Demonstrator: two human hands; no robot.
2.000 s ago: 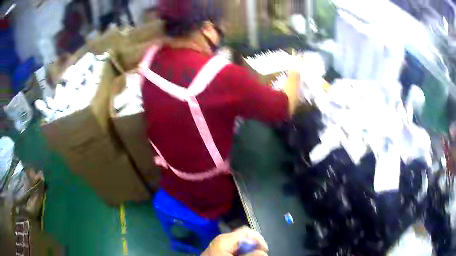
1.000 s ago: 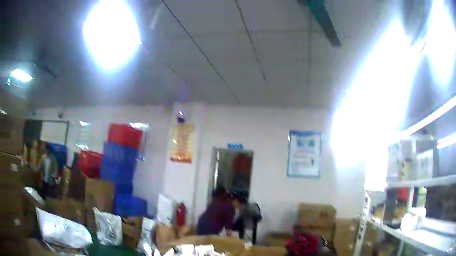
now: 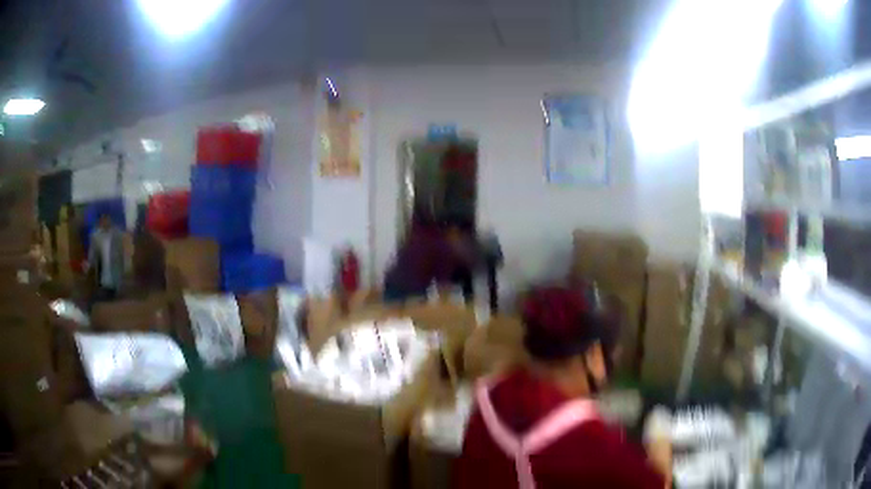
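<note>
Neither of my hands shows in the head view. Nearest in front, a person (image 3: pixel 563 420) in a dark red top with pink straps sits at the lower right, turned away from me. To their left stands an open brown carton (image 3: pixel 334 435) heaped with white parts (image 3: pixel 368 361). More white parts (image 3: pixel 702 439) lie by the person's hand at the right, blurred. The picture is blurred, so small parts cannot be told apart.
A white metal shelf (image 3: pixel 788 315) stands at the right. Stacked cartons (image 3: pixel 611 287), blue crates (image 3: pixel 222 212) and a red crate (image 3: pixel 227 146) stand further back. White sacks (image 3: pixel 132 361) lie at the left by green floor (image 3: pixel 234 420). Other people are in the distance.
The view swung from the bench up to the ceiling, then tilted partly back down. The hand at the bottom edge two seconds ago is out of the picture.
</note>
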